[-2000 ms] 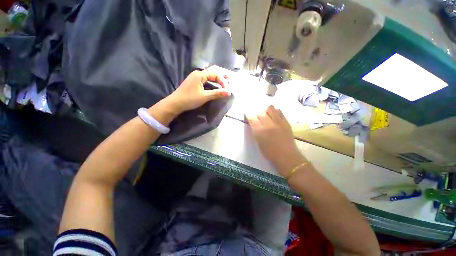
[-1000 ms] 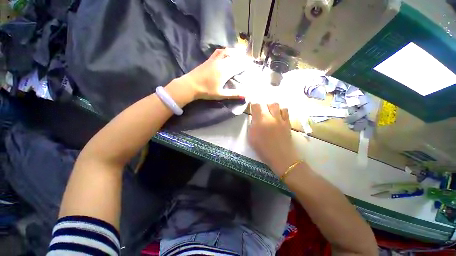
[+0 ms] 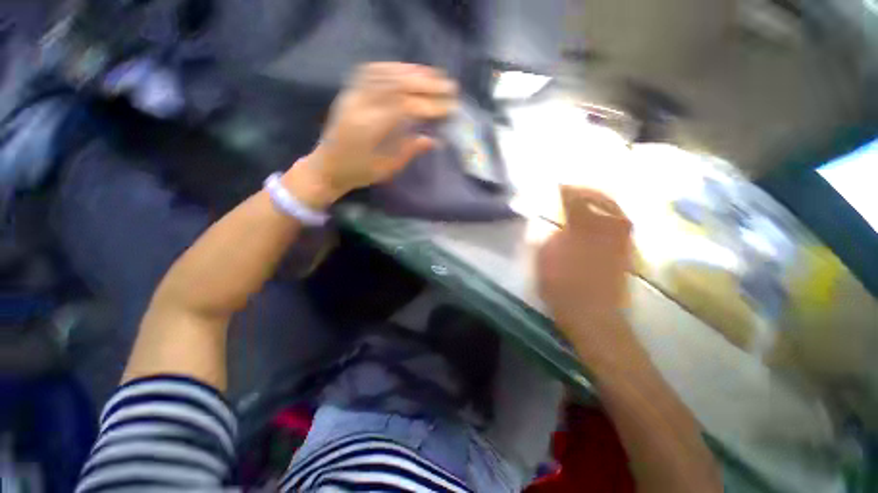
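Note:
The frame is blurred. The dark grey garment panel (image 3: 443, 193) lies on the table left of the bright needle area, with a pale patch near its right edge. My left hand (image 3: 387, 120) is over the panel, fingers bent and thumb apart from them; whether it grips cloth cannot be made out. My right hand (image 3: 587, 246) is at the white table, right of the panel's corner and below the machine head (image 3: 703, 77). Its fingers are curled, and I cannot tell if they hold anything. The needle and presser foot are lost in glare and blur.
Small pale grey-blue pieces (image 3: 746, 231) lie right of the needle area, beside a yellow patch (image 3: 816, 274). The green table edge (image 3: 462, 289) runs below my hands. The machine's bright screen (image 3: 857, 178) is at the right rim. Dark cloth lies at left.
The view has shifted and blurred, with the machine now further right. My left hand has drawn back left from the needle area, farther from my right hand, whose fingers look more curled.

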